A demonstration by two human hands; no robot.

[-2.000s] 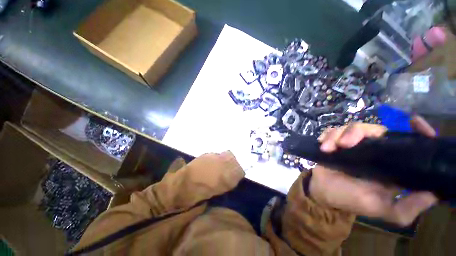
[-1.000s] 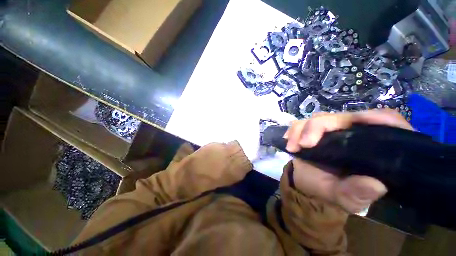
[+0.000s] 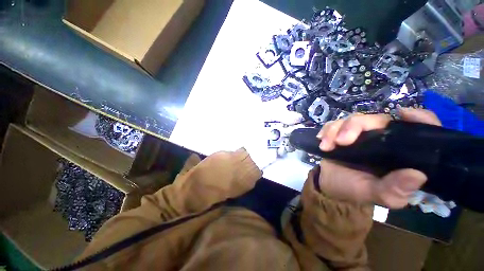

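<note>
My right hand (image 3: 366,182), bare-fingered, is closed around a thick black electric screwdriver (image 3: 392,148), which points left. Its tip is at a small silver metal plate part (image 3: 275,136) on or just above the white sheet (image 3: 212,106). My left hand (image 3: 286,119) is in a pale glove, washed out against the sheet. Its pale shapes border the plate part, and it appears to hold it; the fingers are not distinct. A pile of similar square plate parts (image 3: 320,109), each with a round centre hole, and dark dotted parts lies just beyond.
An open cardboard tray (image 3: 122,32) is at upper left on the green bench (image 3: 79,58). Cartons (image 3: 32,185) with dark parts stand below the bench edge. At right are a blue bin (image 3: 451,111), clear plastic bag (image 3: 456,79), silver fixture (image 3: 435,26) and crumpled white glove (image 3: 432,204).
The view has shifted, showing less of the cardboard tray than two seconds ago. My right hand still grips the screwdriver at the plate part. The crumpled glove beneath it is now visible.
</note>
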